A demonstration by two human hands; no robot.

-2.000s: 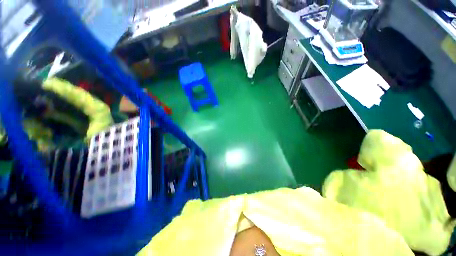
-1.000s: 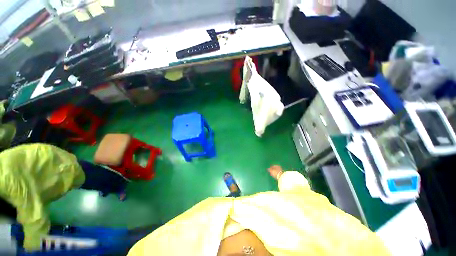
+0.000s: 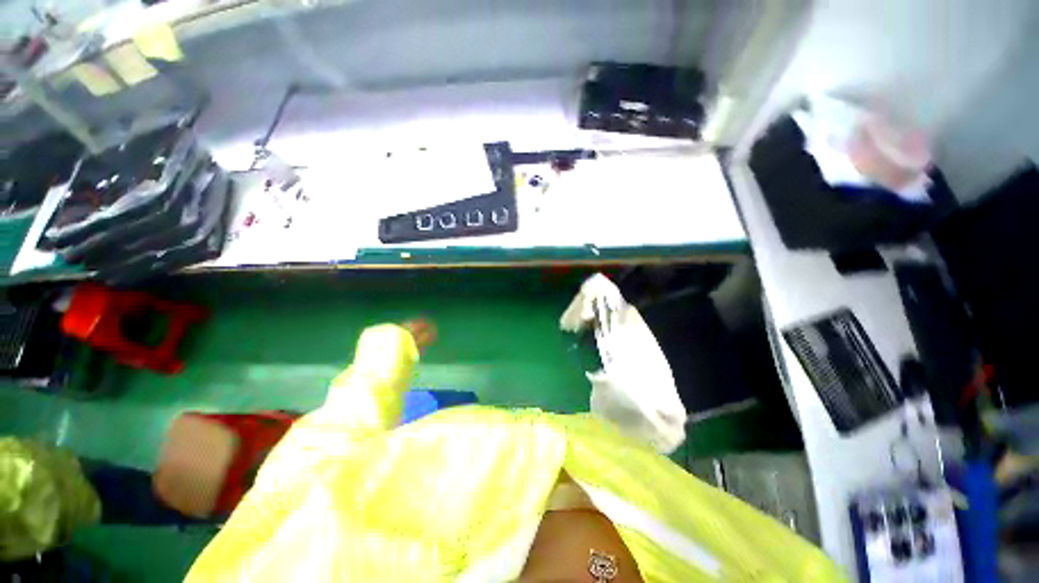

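Observation:
My left hand shows small and blurred past the yellow sleeve, over the green floor below the bench; its fingers cannot be made out. My right hand is out of the picture. In front, on the white bench top, lies a dark angled piece. Several small square watch units with light rims sit in a row on its lower arm. Neither hand touches them.
Stacked black trays stand at the bench's left, a black box at its back. Below are a blue stool, a red stool, a brown-topped seat and a hanging white cloth. A person's yellow sleeve shows lower left.
The view has turned from the blue rack and come closer to the white bench. The blue stool is now mostly behind my smock. My right hand has left view; my left hand has come into view.

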